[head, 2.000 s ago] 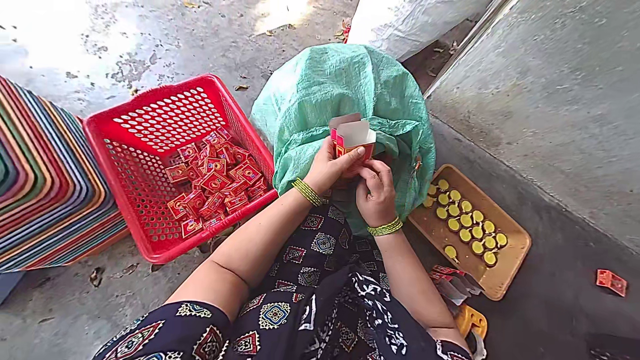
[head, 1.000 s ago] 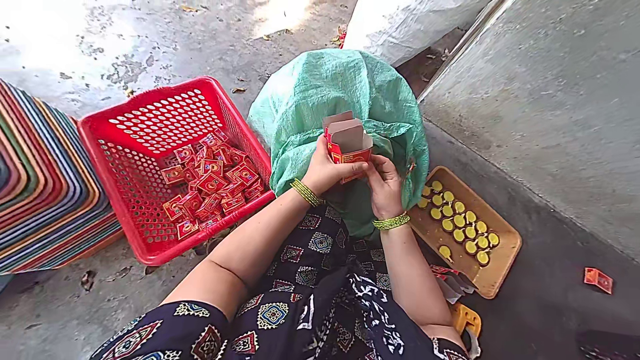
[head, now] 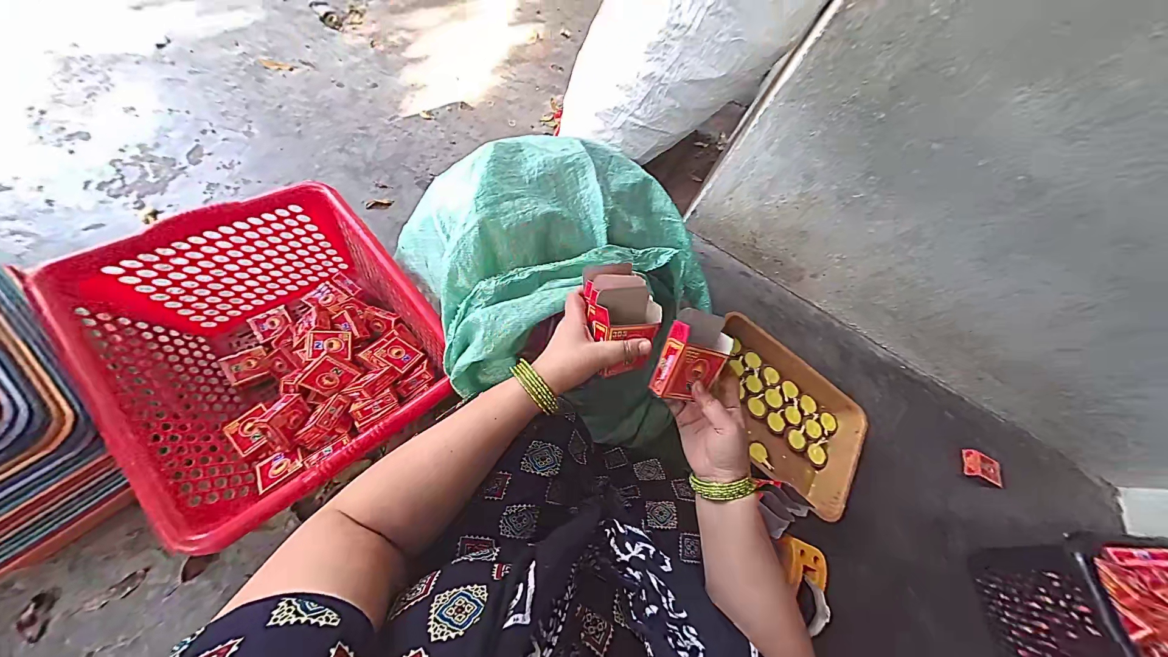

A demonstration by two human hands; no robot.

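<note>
My left hand (head: 584,347) grips a small red printed carton (head: 622,319) with its top flaps standing up, in front of a green woven sack (head: 547,210). Just to the right, my right hand (head: 714,429) holds another red carton (head: 686,360), tilted, its flaps also raised. The two cartons are close together but apart. On the left a red perforated plastic basket (head: 205,538) contains many small red printed boxes (head: 328,374). Right of my right hand lies a tan tray (head: 844,456) with rows of small yellow-topped round pieces (head: 794,415).
Stacked coloured trays (head: 55,438) stand at the far left. A white sack (head: 675,73) leans near the grey wall (head: 949,201). A flat red packet (head: 982,466) lies on the floor at right, above a black crate (head: 1036,598). A yellow-orange object (head: 803,561) lies by my right forearm.
Both hands were together at one opened carton in the earlier frames. Now my right hand is apart from the left, to its right, with a separate carton in its fingers.
</note>
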